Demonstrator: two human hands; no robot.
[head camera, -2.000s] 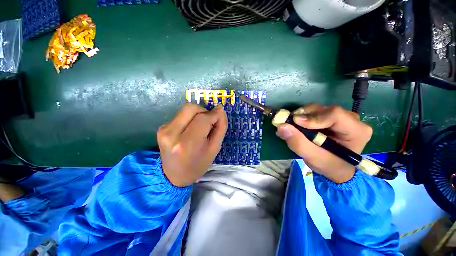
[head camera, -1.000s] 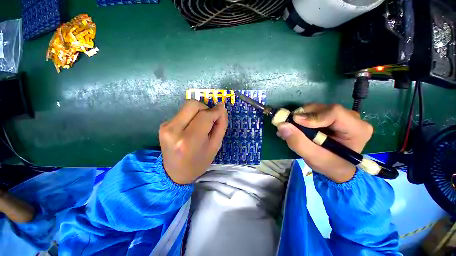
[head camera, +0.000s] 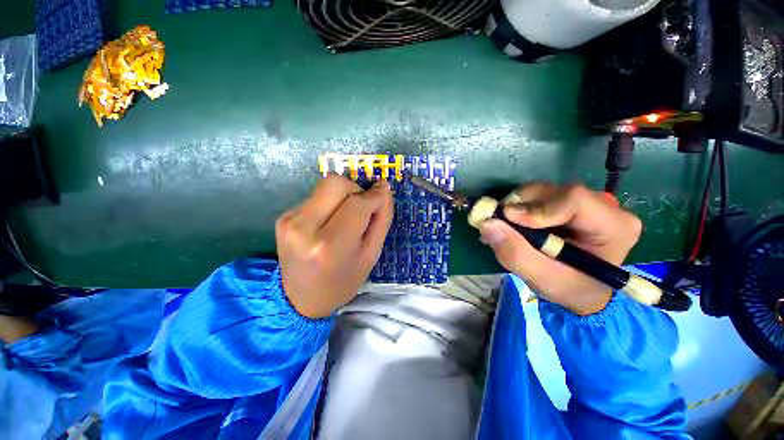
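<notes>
A blue PCB panel lies flat at the bench's near edge. Several yellow-orange flex circuits sit in a row along the left part of its top edge. My right hand holds the soldering iron like a pen. The iron's metal tip is at the right end of the flex row; whether it touches is too small to tell. My left hand rests over the panel's left side, thumb and fingertips pinched just below the flex circuits. What is between the fingertips is too small to make out.
A pile of loose flex circuits, blue panels and a plastic bag are at left. A fan guard, white cylinder and black soldering station are at the back. A round fan is at right; a person's sleeve at left.
The iron's tip has shifted slightly down the panel. My left hand has moved slightly right. The station's red light, unseen in the earliest frame, glows. The other person's arm moved in, then back.
</notes>
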